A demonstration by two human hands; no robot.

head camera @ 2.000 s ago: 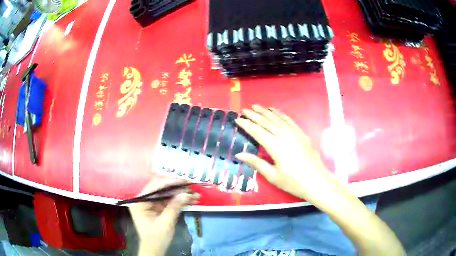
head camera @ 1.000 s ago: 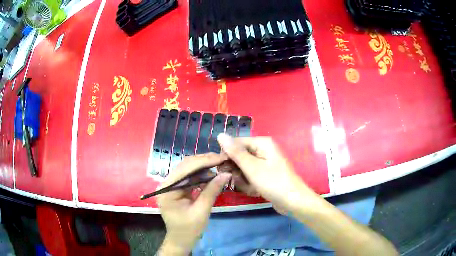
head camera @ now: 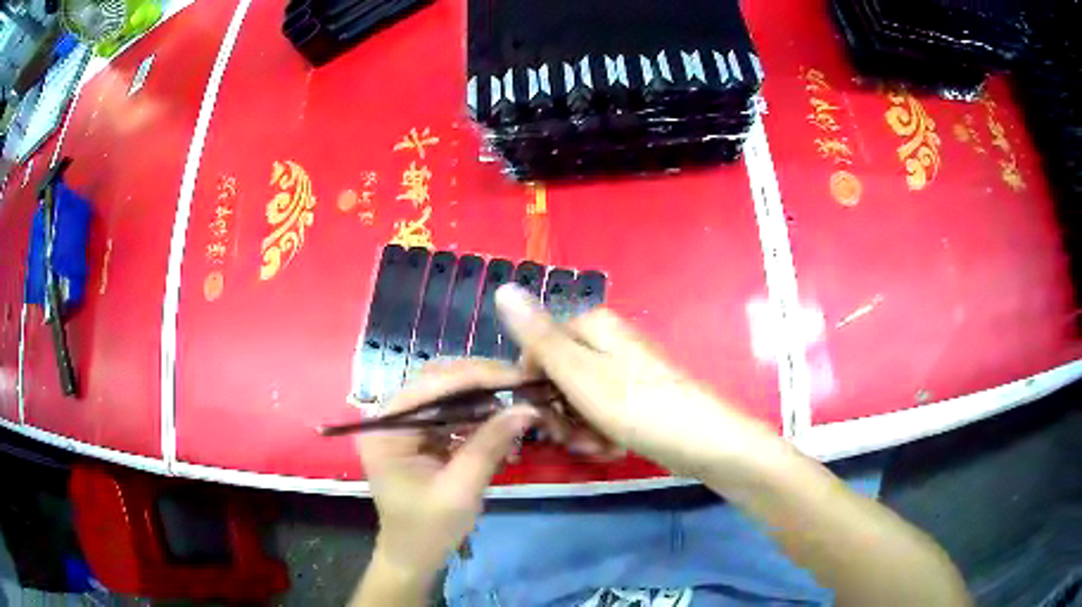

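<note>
A row of several narrow black housing strips (head camera: pixel 437 299) lies side by side on the red bench (head camera: pixel 664 237), with a shiny transparent edge around it. My left hand (head camera: pixel 437 445) is over the near left part of the row and holds a thin dark pointed tool (head camera: pixel 386 423) like a pen, its back end pointing left. My right hand (head camera: pixel 593 374) is over the near right part, its fingertips close to the tool's front end. The fingertips of both hands meet near the strips' near ends. The tool tip is hidden, and whether my right hand holds anything is unclear.
A stack of black trays with silvery marks (head camera: pixel 611 89) stands behind the row. More black trays (head camera: pixel 937 42) are at the back right, and black parts (head camera: pixel 344 24) at the back left. A dark rod (head camera: pixel 56 285) rests on a blue block (head camera: pixel 71 243) at left. A red stool (head camera: pixel 131 522) is below.
Since two seconds ago my right hand has moved from the row's right side to its near ends. My left hand has moved right and up with the tool, and the hands now meet.
</note>
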